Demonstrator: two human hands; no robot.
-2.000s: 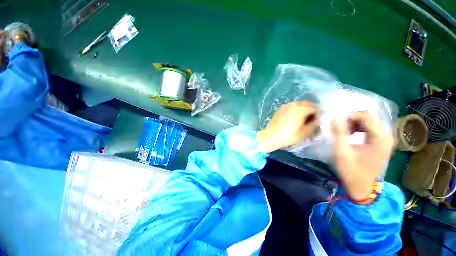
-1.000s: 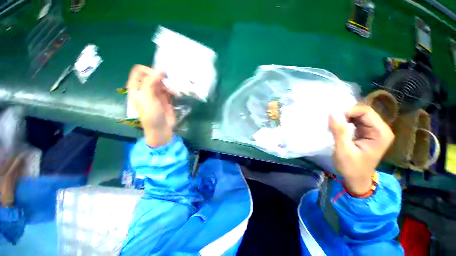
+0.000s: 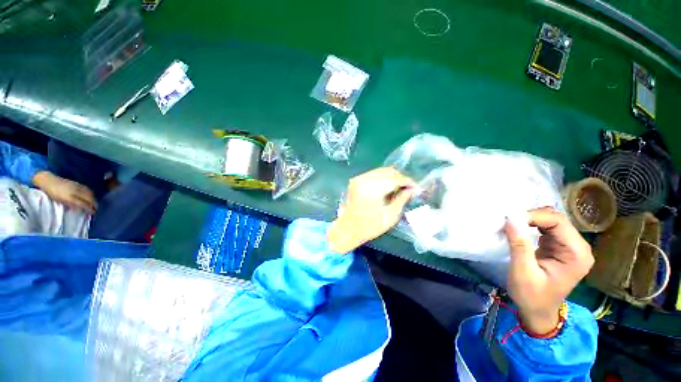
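A large milky poly bag [image 3: 489, 194] lies crumpled at the bench's front edge, right of centre. My right hand [image 3: 549, 265] pinches its lower right side. My left hand [image 3: 373, 209] is at its left side, fingertips closed on its clear edge or on something small inside; the frame does not show which. A small zip-lock bag with a white label [image 3: 340, 83] lies flat on the green mat. A crumpled clear small bag [image 3: 336, 136] lies just below it. Another small bag with bits in it [image 3: 290, 173] leans against the solder wire spool [image 3: 243, 157].
At the right are a round brown pot [image 3: 591, 204], a brown holder box [image 3: 626, 257] and a fan grille [image 3: 627, 179]. Circuit boards [image 3: 550, 57] lie at the back right. Clear trays [image 3: 142, 317] are below the bench; another person's hand [image 3: 67, 191] is at left.
The white-labelled bag that my left hand held now lies on the mat. My left hand has moved right, back to the large bag. My right hand still holds that bag.
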